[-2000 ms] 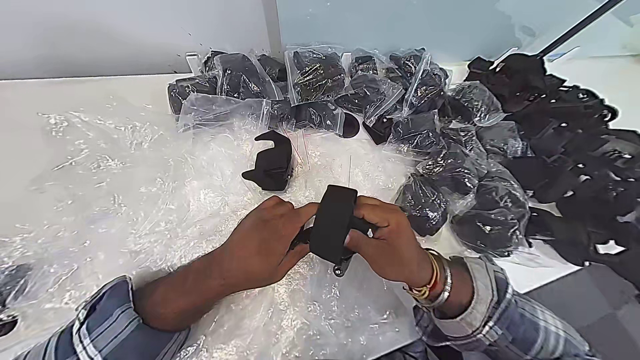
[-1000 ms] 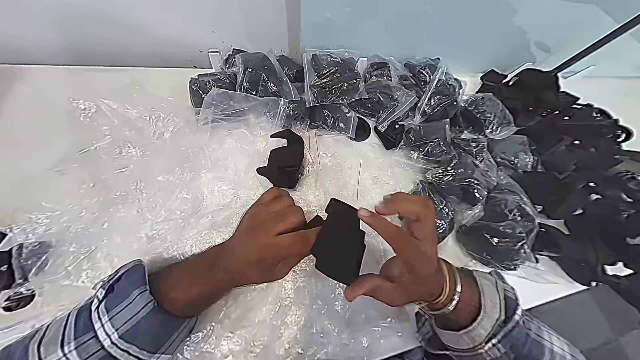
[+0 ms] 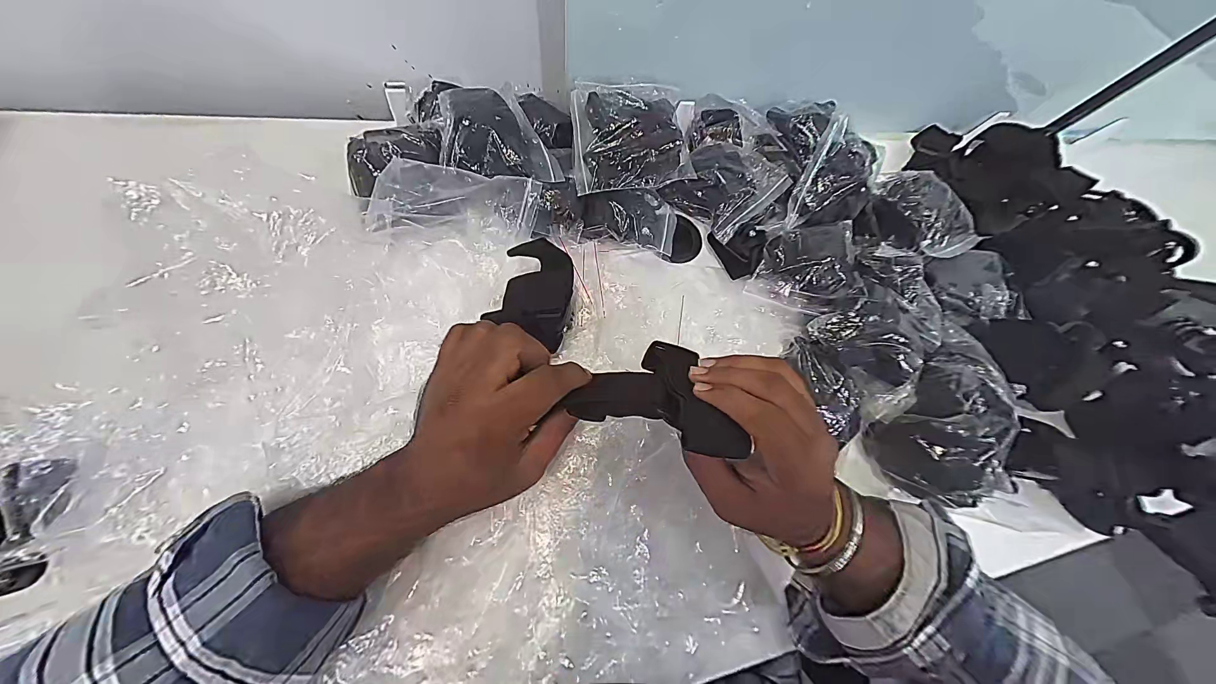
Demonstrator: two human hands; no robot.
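A black fabric strap piece [image 3: 622,394] is stretched between my two hands, over a spread of clear plastic bags [image 3: 370,380]. My left hand [image 3: 494,408] pinches its left end between thumb and fingers. Around the wider folded part at its right end, my right hand [image 3: 769,437] is closed, with the fingertips on its upper edge. Just beyond my left hand lies another black piece [image 3: 541,294] with a hooked outline, on the plastic. The exact kind of these black items cannot be told.
Zip bags packed with black items [image 3: 632,138] are heaped along the back and right. A loose pile of black straps and fabric [image 3: 1083,256] lies at the far right. Another bagged black item [image 3: 33,494] is at the left edge. A wall panel [image 3: 760,47] stands behind.
The black piece was bunched between my hands; now it is drawn out sideways as a strap. My right hand, with fingers spread one second ago, has closed on its right end.
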